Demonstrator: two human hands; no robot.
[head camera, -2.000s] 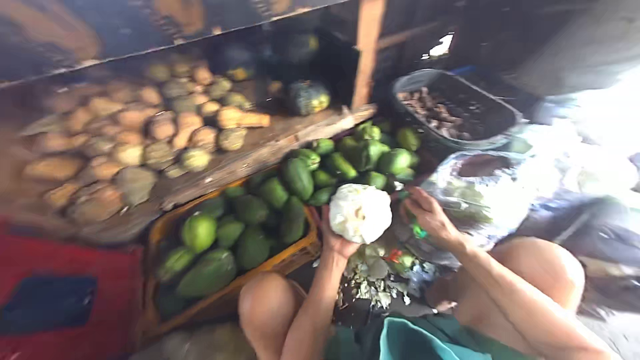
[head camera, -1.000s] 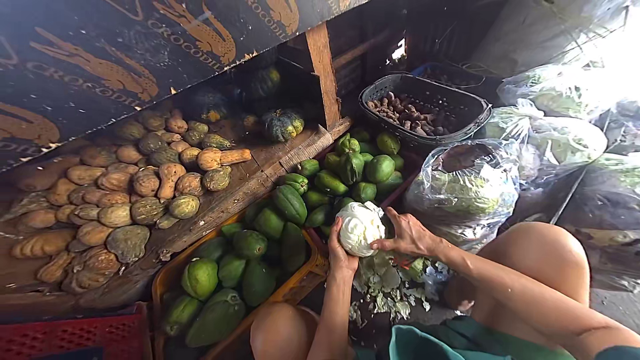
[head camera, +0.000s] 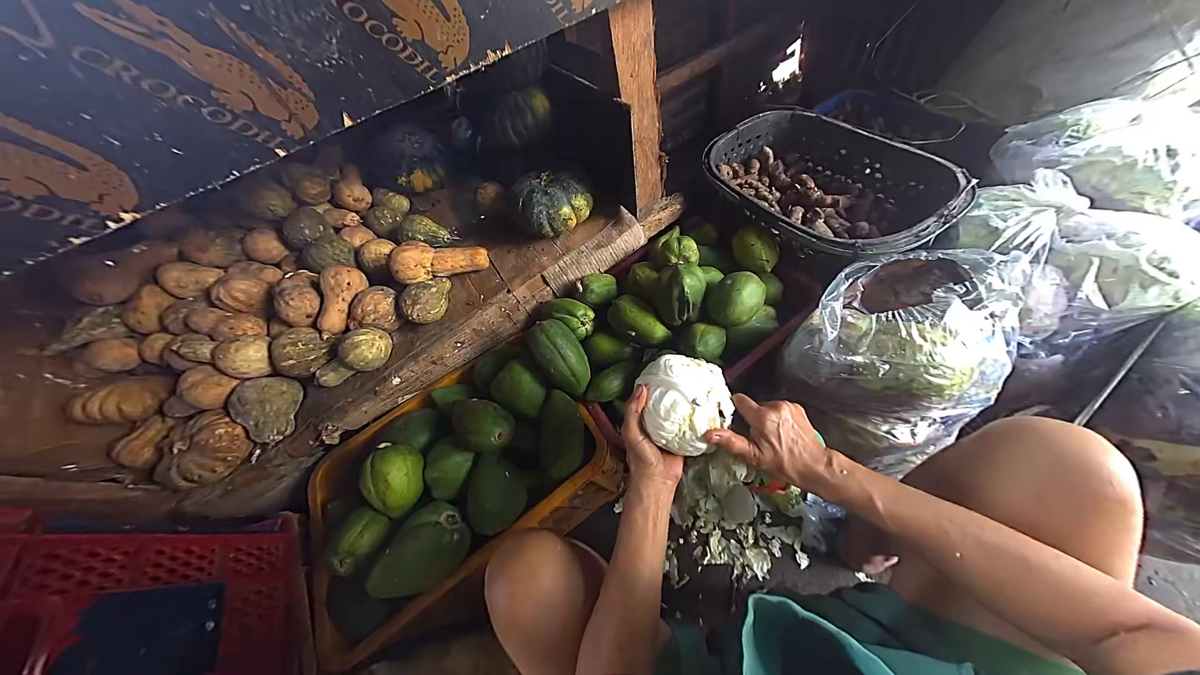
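Observation:
A round white head of cabbage (head camera: 682, 403) rests in my left hand (head camera: 652, 450), whose fingers and thumb cup its left side and underside. My right hand (head camera: 776, 436) is at the cabbage's lower right, the thumb and a finger against its surface; something green and orange shows partly behind that hand, too hidden to identify. Below the cabbage, a heap of pale leaf scraps (head camera: 741, 525) lies on the ground between my knees.
A yellow crate (head camera: 323, 525) of green papayas stands left of my knees, with more green fruit (head camera: 680, 295) behind. Small squashes (head camera: 295, 300) cover a wooden shelf. A black basket (head camera: 956, 202) holds brown roots. Plastic bags of cabbages (head camera: 905, 347) stand right; a red crate (head camera: 253, 562) is lower left.
My right hand, apart from the cabbage with something green in it two seconds ago, has come against the cabbage. My left hand still holds the cabbage.

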